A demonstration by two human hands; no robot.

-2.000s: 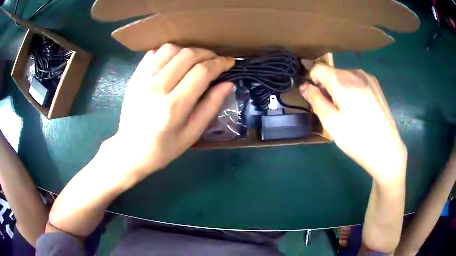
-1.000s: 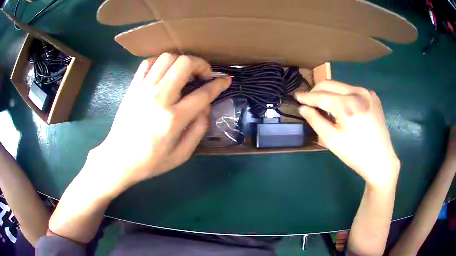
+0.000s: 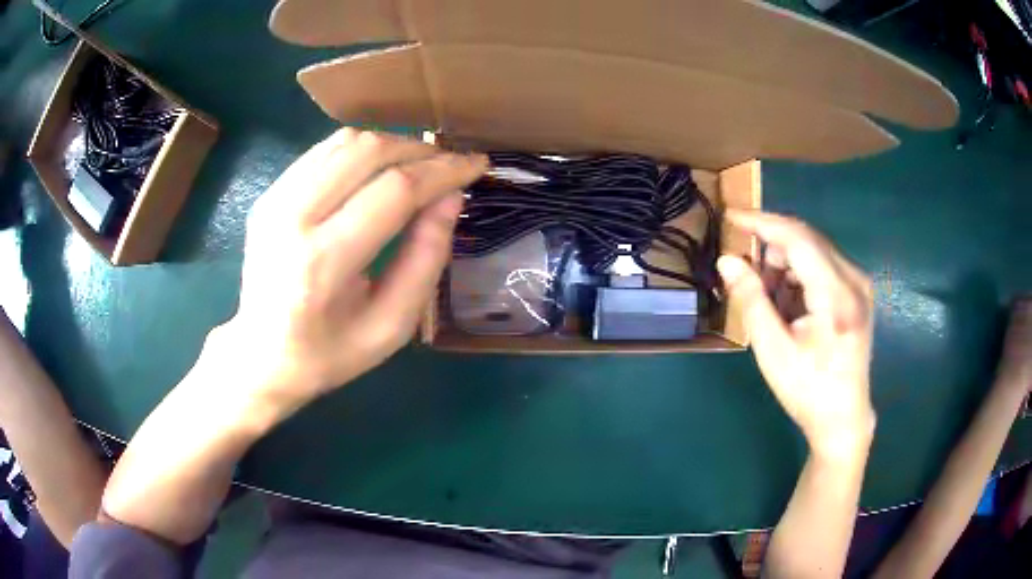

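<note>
An open brown mailer box [image 3: 588,344] lies in front of me. A thick black cable bundle [image 3: 566,204] lies across its back. A dark power adapter [image 3: 645,313] with pale prongs sits front right, its thin cord running up the right side. A greyish bagged item [image 3: 498,288] in shiny clear plastic sits front left. My left hand [image 3: 351,260] is over the box's left end, index fingertip at the bundle beside a pale tip, thumb apart from it. My right hand [image 3: 803,317] is at the right wall, thumb and fingers apart, thumb beside the cord; nothing shows held.
The box lid [image 3: 634,68] stands open behind the tray. Another open box [image 3: 142,226] with black cables and an adapter stands at the left on the green mat [image 3: 509,441]. Other people's forearms show at the left [image 3: 40,396] and right [image 3: 973,452]. Red and black leads [image 3: 982,68] lie top right.
My right hand has moved outward and down to the right wall, its fingers now apart. My left hand has drawn back slightly leftward, uncovering more of the bundle and bagged item.
</note>
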